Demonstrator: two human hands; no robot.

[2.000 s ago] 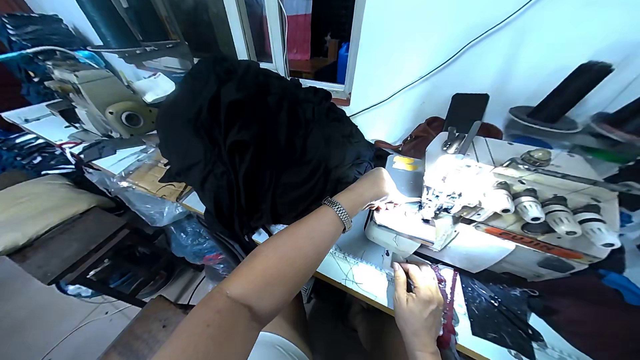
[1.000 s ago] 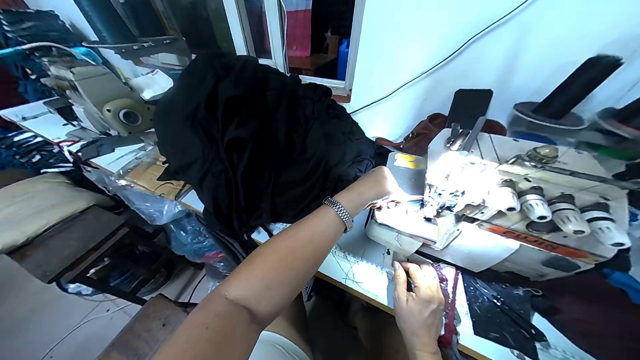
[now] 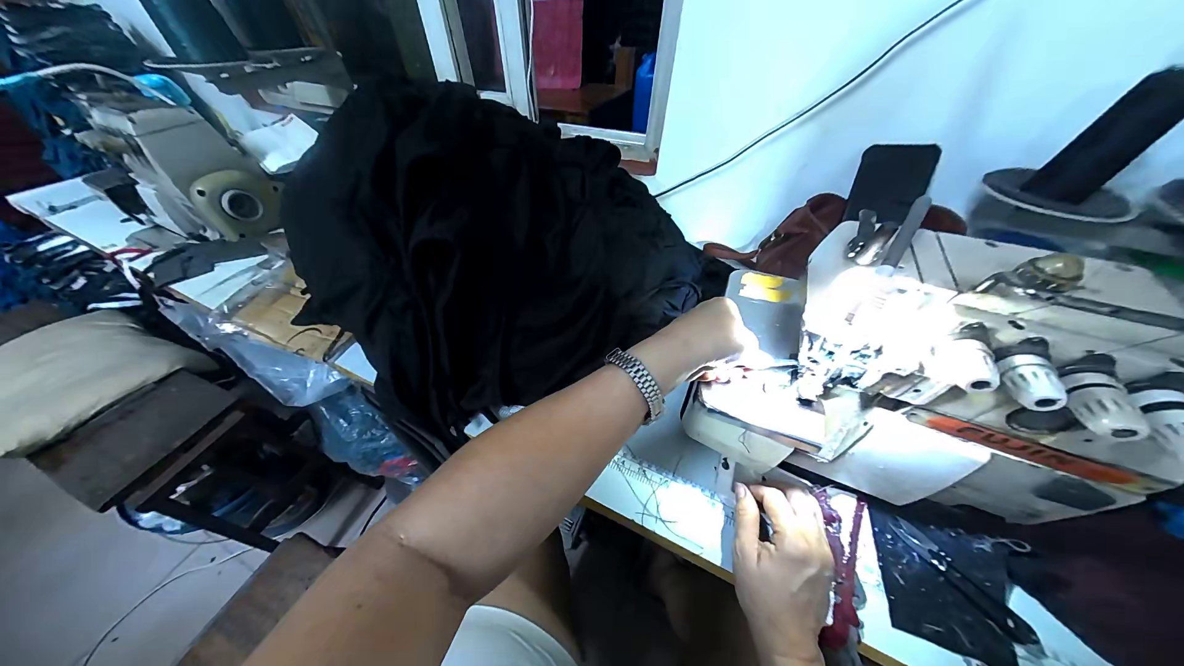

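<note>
My left hand (image 3: 708,338), with a metal-band wristwatch (image 3: 638,384) on its wrist, is at the left side of an overlock sewing machine (image 3: 999,370), by its brightly lit bed. Glare and the hand's back hide what its fingers touch. Below the bed, my right hand (image 3: 784,546) rests at the table edge with curled fingers around a small dark thing, partly hidden. Dark red trim (image 3: 846,592) lies just right of that hand. A large heap of black fabric (image 3: 499,231) stands left of the machine.
Scissors (image 3: 962,578) lie on dark plastic at the lower right. Thread cones (image 3: 1101,139) stand behind the machine, and a dark phone-like slab (image 3: 893,180) is propped up there. Another sewing machine (image 3: 203,176) and a cushioned stool (image 3: 120,416) are on the left.
</note>
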